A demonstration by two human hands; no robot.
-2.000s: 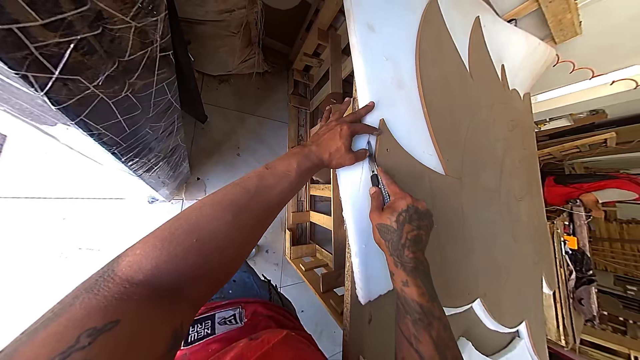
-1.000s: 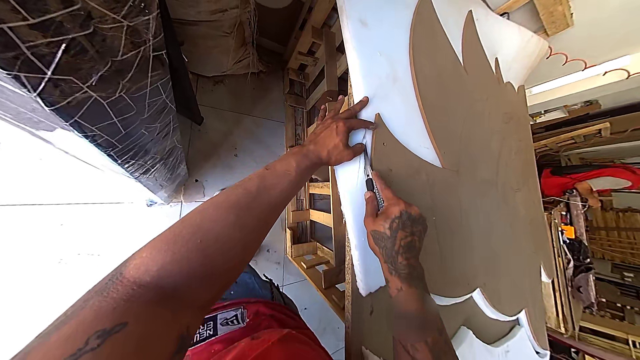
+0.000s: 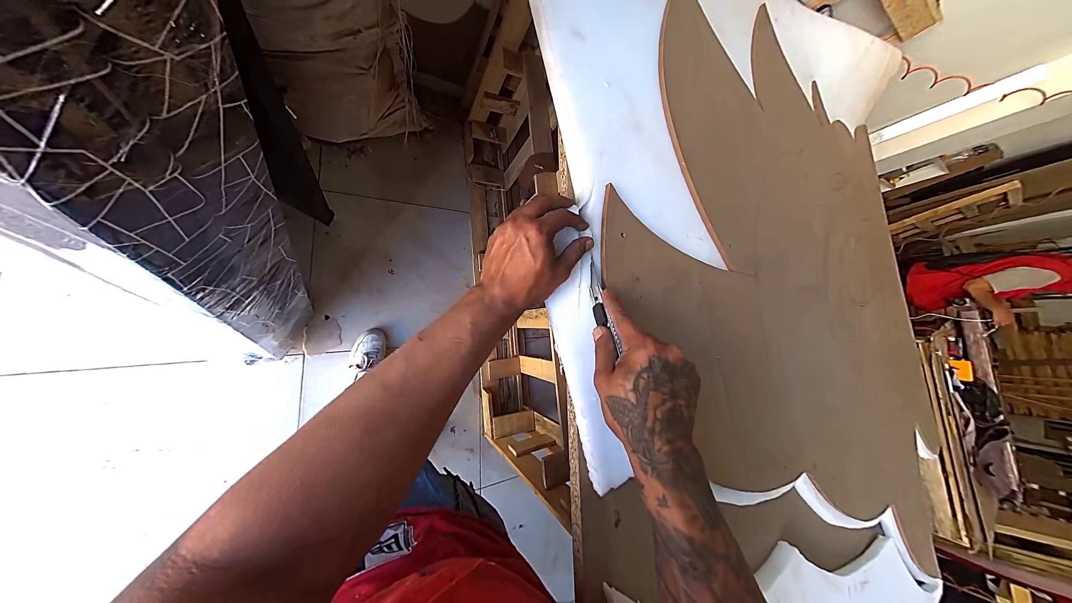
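Note:
A flat brown board cut-out (image 3: 804, 335) with pointed, wing-like lobes lies on a white foam sheet (image 3: 611, 109). My right hand (image 3: 645, 368) grips a utility knife (image 3: 605, 318), its blade against the foam just left of the cut-out's small pointed lobe. My left hand (image 3: 536, 251) rests at the foam's left edge above the blade, its fingers and thumb bent over the edge; whether they pinch the foam is hard to tell.
Wooden pallets (image 3: 536, 368) stand under and left of the work surface. A wire-covered wrapped bundle (image 3: 167, 151) is at upper left. Another person in red (image 3: 988, 280) is at far right, near stacked wood (image 3: 1038, 360). White scalloped foam (image 3: 846, 574) lies at lower right.
My right hand and the knife have shifted slightly down along the foam beside the cut-out's edge. My left hand stays near the lobe's tip.

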